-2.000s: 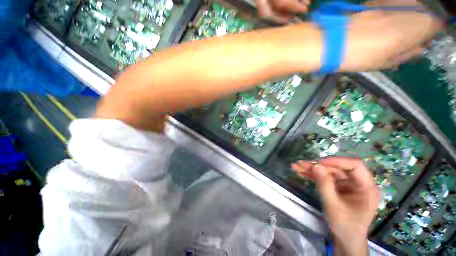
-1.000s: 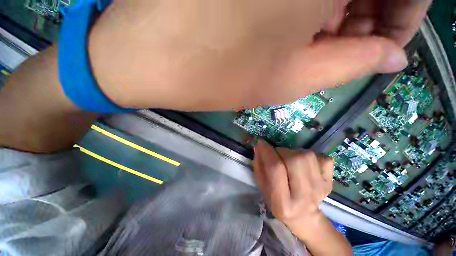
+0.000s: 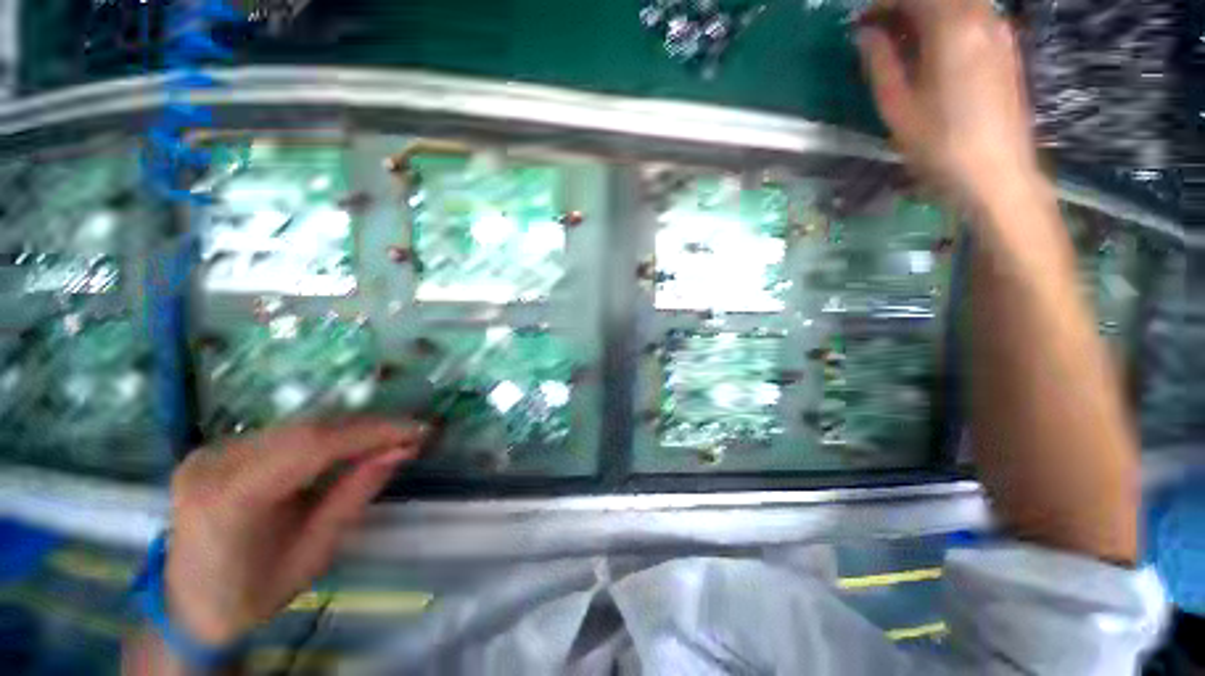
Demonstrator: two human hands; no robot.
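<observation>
Green circuit boards [image 3: 489, 238] sit in grey-green carriers with dark frames [image 3: 616, 330]; the picture is blurred. My left hand [image 3: 284, 508], with a blue band on the wrist, is at the lower left over a carrier's near edge. Its thumb and fingers meet near a lower board; whether a small part is between them cannot be told. My right hand [image 3: 945, 86] is at the upper right, past the far rail over the green bench, fingers bent downward beside loose parts. Its fingertips are blurred at the top, so any hold cannot be told.
The far metal rail [image 3: 529, 106] and near rail [image 3: 687, 512] border the carriers. A dark-silver cluster [image 3: 694, 29] lies on the green bench [image 3: 397, 46], with a larger glittering pile [image 3: 1103, 93] at the right. A coiled blue cord [image 3: 179, 119] hangs at the left.
The view has turned to face the line squarely. My left hand has gone from across the upper view to the lower left. My right hand has gone from the near rail to the far bench.
</observation>
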